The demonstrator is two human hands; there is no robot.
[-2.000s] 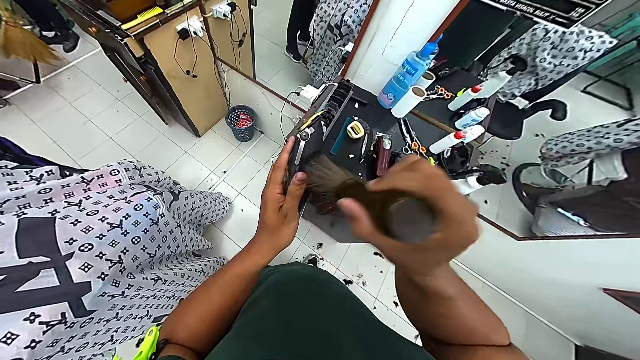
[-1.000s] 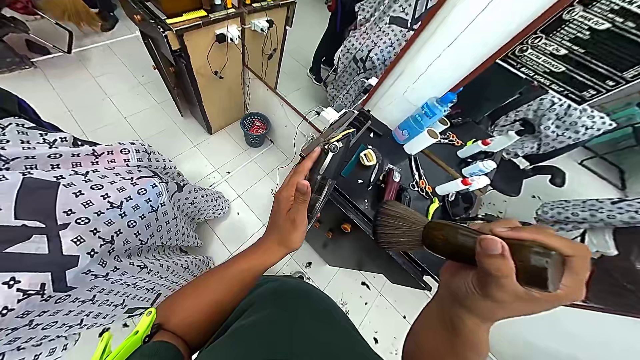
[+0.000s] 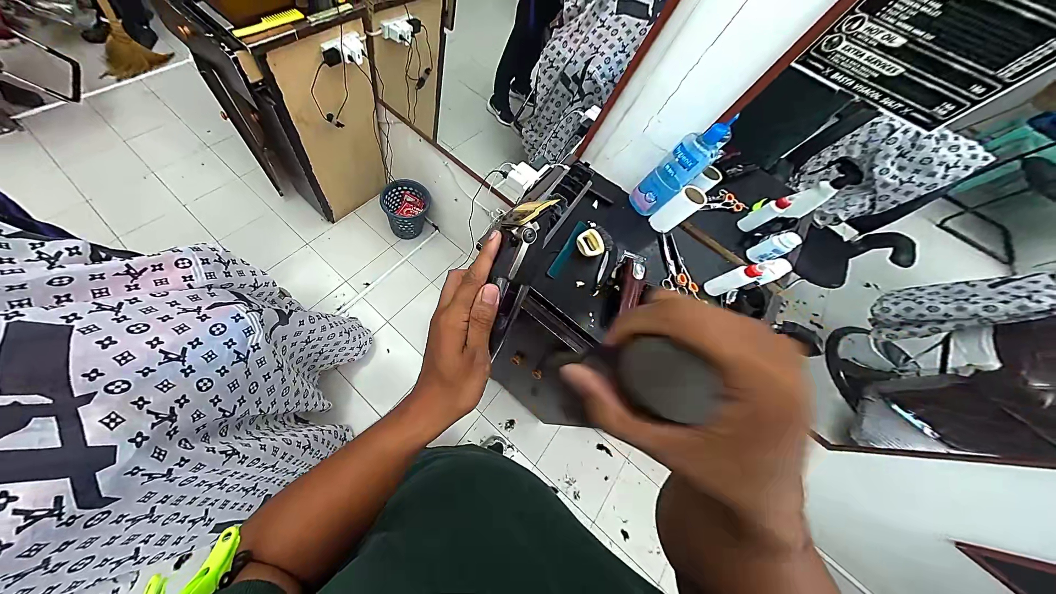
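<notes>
My right hand (image 3: 726, 396) grips the dark wooden handle (image 3: 668, 379) of a barber's neck brush, its round butt toward the camera; the bristles are mostly hidden and blurred. To the left, my left hand (image 3: 462, 338) rests with its fingers along a dark device (image 3: 516, 247) at the left edge of the black counter, and its thumb points up beside them. The device looks like a hair clipper, though its shape is partly hidden. Near the hands on the counter lie a teal comb (image 3: 568, 249), a yellowish round item (image 3: 591, 242) and orange-handled scissors (image 3: 678, 276).
A blue spray bottle (image 3: 681, 165), white rolls (image 3: 677, 209) and white bottles with red caps (image 3: 747, 276) stand on the counter before the mirror. At left sits a person under a patterned cape (image 3: 165, 355). A wastebasket (image 3: 405, 209) stands by the wall; hair clippings dot the tiled floor.
My right hand has moved the brush left from where it was a second ago, its butt now toward the camera. My left hand stays at the counter's left edge.
</notes>
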